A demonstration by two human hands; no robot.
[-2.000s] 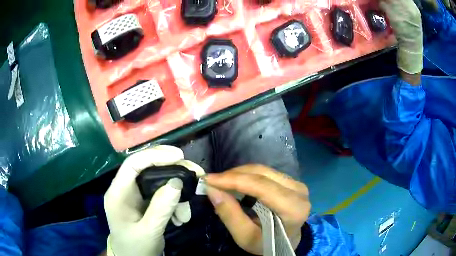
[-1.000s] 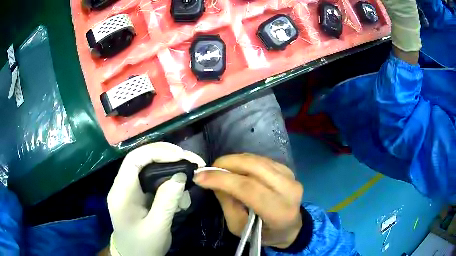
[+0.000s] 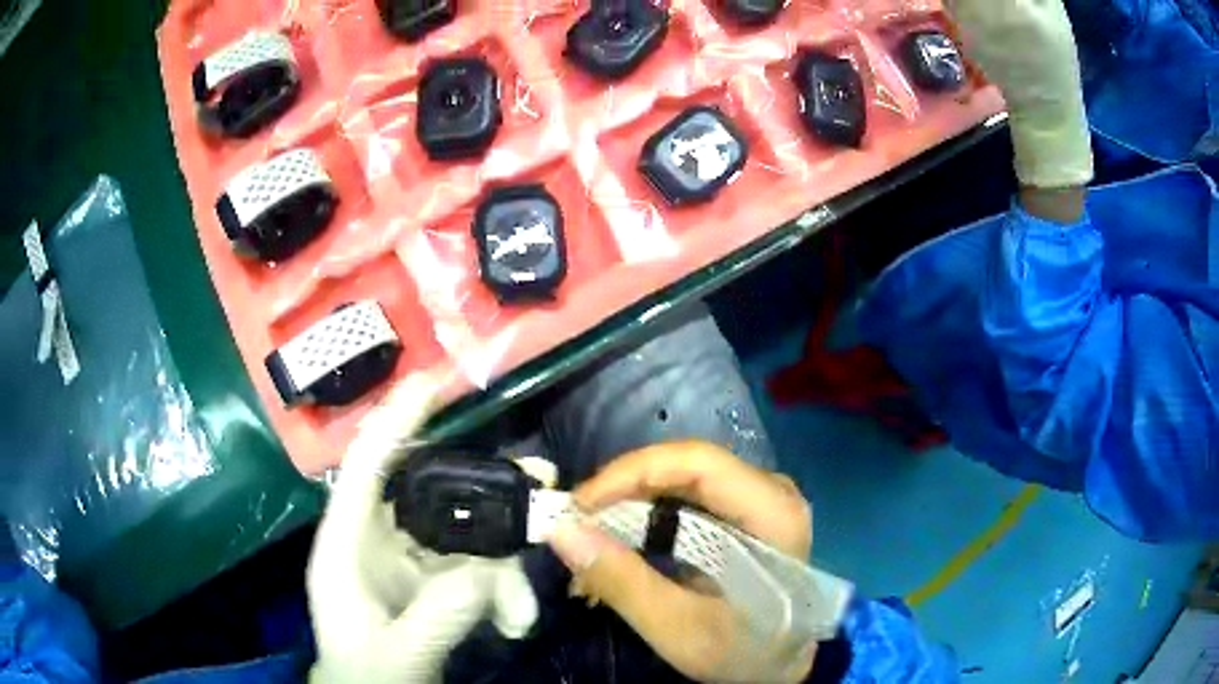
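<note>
My left hand (image 3: 388, 588), in a white glove, holds a black watch case (image 3: 464, 502) over my lap, its flat face turned up. My bare right hand (image 3: 695, 561) pinches a white perforated strap (image 3: 709, 541) near its end, which meets the case's right edge. A narrow black keeper loop (image 3: 660, 528) goes around the strap. The strap's free part runs right below my fingers. Whether the strap end is seated in the case cannot be told.
A red tray (image 3: 461, 381) beyond my hands holds black watch cases and several watches with white straps. A clear plastic sheet (image 3: 107, 401) with a loose strap (image 3: 56, 321) lies left on the green bench. At right, a person's gloved hand (image 3: 1049, 120) and blue sleeve (image 3: 1069, 361) reach the tray.
The case has turned from edge-on to show its flat face. The strap has turned to show its perforated side. My left thumb has moved off the case's face. The tray appears lower in view.
</note>
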